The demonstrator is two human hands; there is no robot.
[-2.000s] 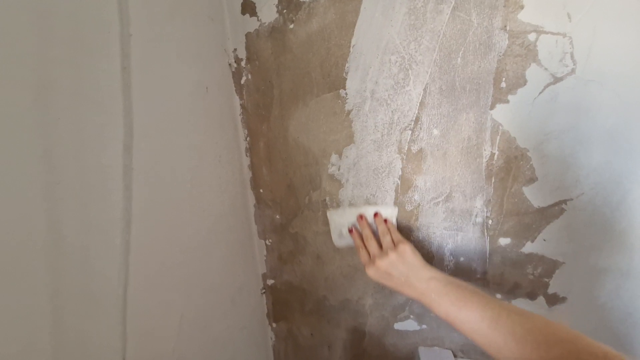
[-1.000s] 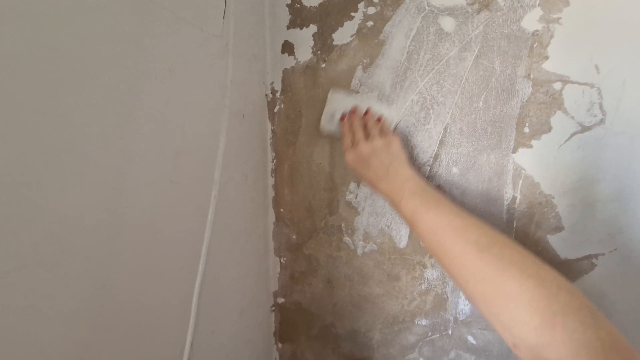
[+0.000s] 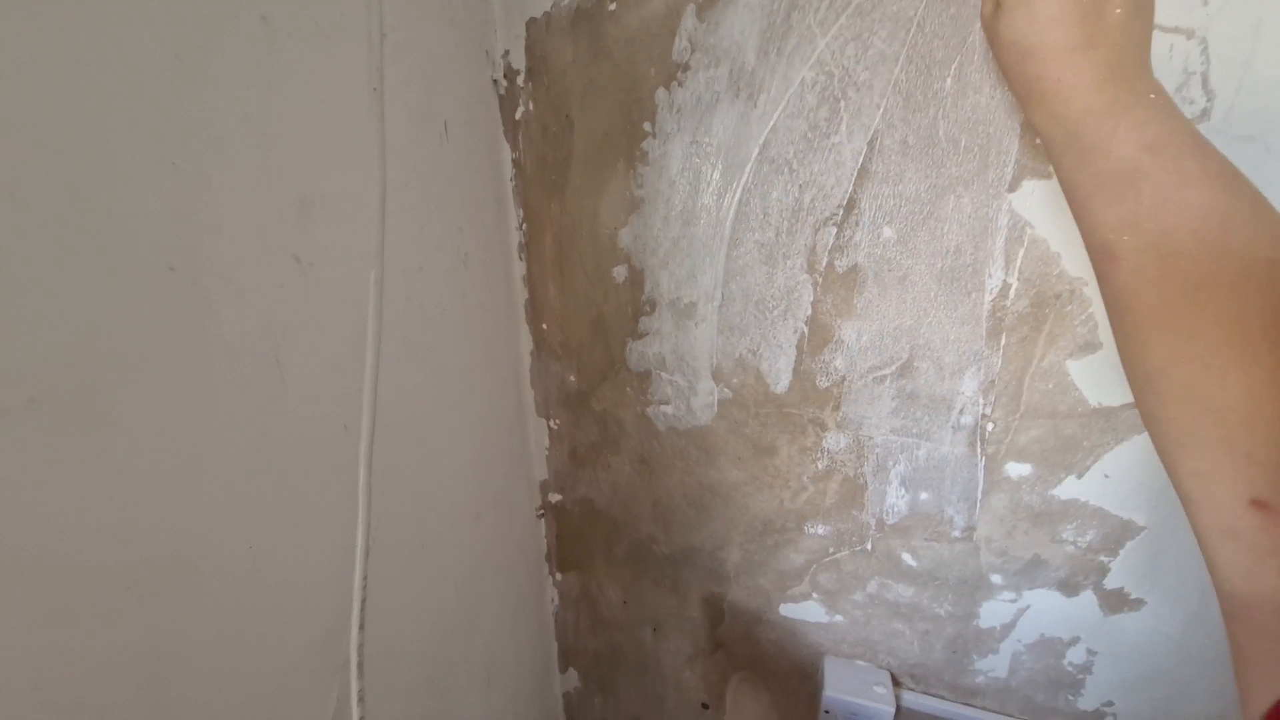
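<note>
My right hand (image 3: 1065, 30) is cut off by the top edge; only its heel and the wrist show, against the upper right of the wall. Its fingers and anything in them are hidden. The forearm runs down the right side of the view. Left of the wrist, a thin, streaky coat of whitish filler (image 3: 740, 220) lies in uneven upright bands over bare brown plaster (image 3: 590, 200). Ridges and scrape lines mark the coat, and its lower ends are ragged. Flaking white paint (image 3: 1165, 530) borders the plaster on the right. My left hand is not in view.
A grey-beige wall (image 3: 200, 300) fills the left, meeting the patched wall at a corner with a chipped edge. A thin light cable or strip (image 3: 368, 450) runs down it. At the bottom, a white box (image 3: 858, 688) joins white trunking (image 3: 950, 708).
My right hand, which held a flat white scraper on the filler band in both earlier frames, has moved up and right, largely out of view. More whitish filler now covers the band's left side.
</note>
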